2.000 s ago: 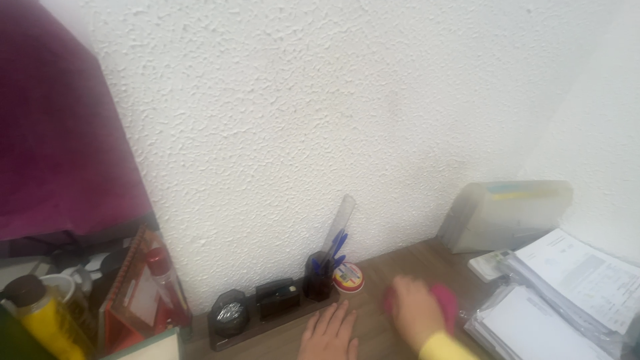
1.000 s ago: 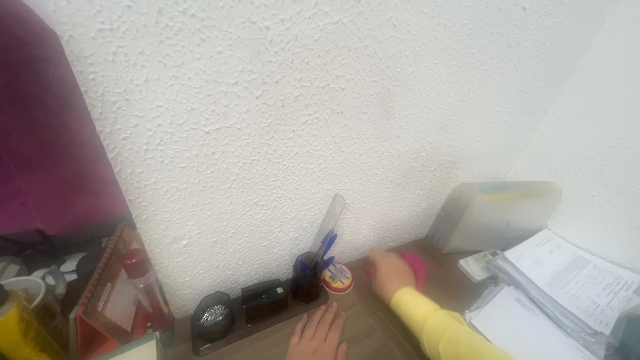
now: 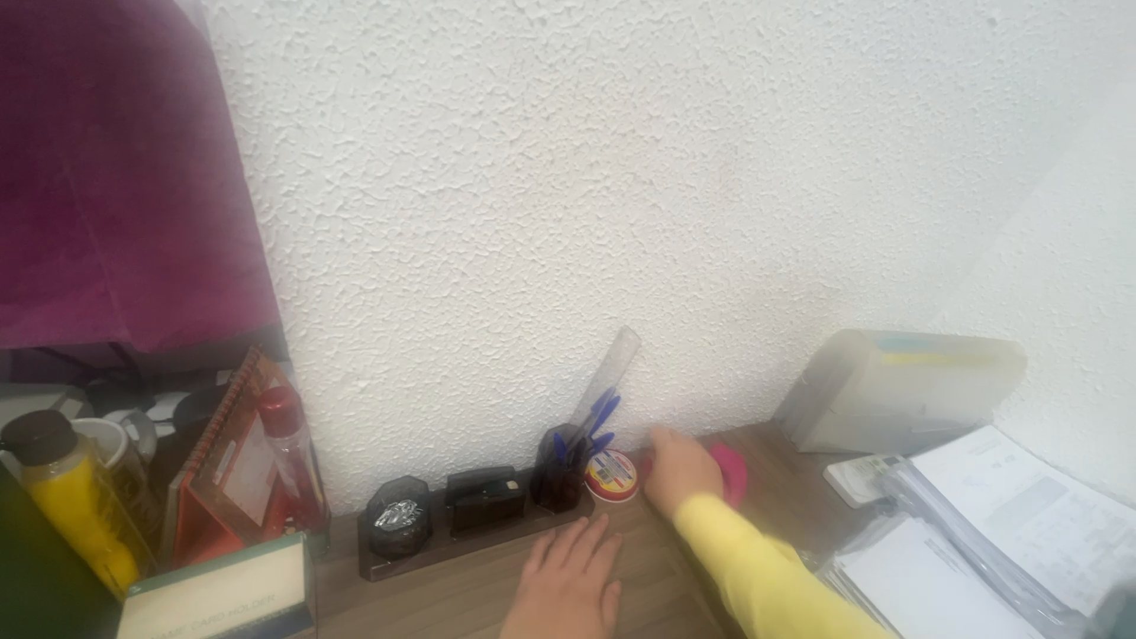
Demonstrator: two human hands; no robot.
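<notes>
My left hand (image 3: 568,577) rests palm down on the wooden desk, fingers spread, holding nothing. It lies in front of a dark desk organizer (image 3: 386,566) with paper clips (image 3: 398,515), a black middle section, and a pen cup (image 3: 557,475) holding blue pens (image 3: 605,411) and a clear ruler (image 3: 612,368). A round red and yellow tin (image 3: 612,475) sits at the cup's right. My right hand (image 3: 682,470), in a yellow sleeve, is on a bright pink object (image 3: 731,475) near the wall; the hand covers much of it, and its kind and the grip are unclear.
On the right are a translucent expanding file (image 3: 905,390), a small white device (image 3: 856,479) and stacked papers (image 3: 1021,497). To the left stand a red spiral desk calendar (image 3: 226,470), a red-capped bottle (image 3: 288,453), a yellow bottle (image 3: 80,506), a mug and a card-holder box (image 3: 222,595). A textured wall backs the desk.
My right hand has moved toward the wall with the pink object beside or under it. The left hand has stayed flat on the desk.
</notes>
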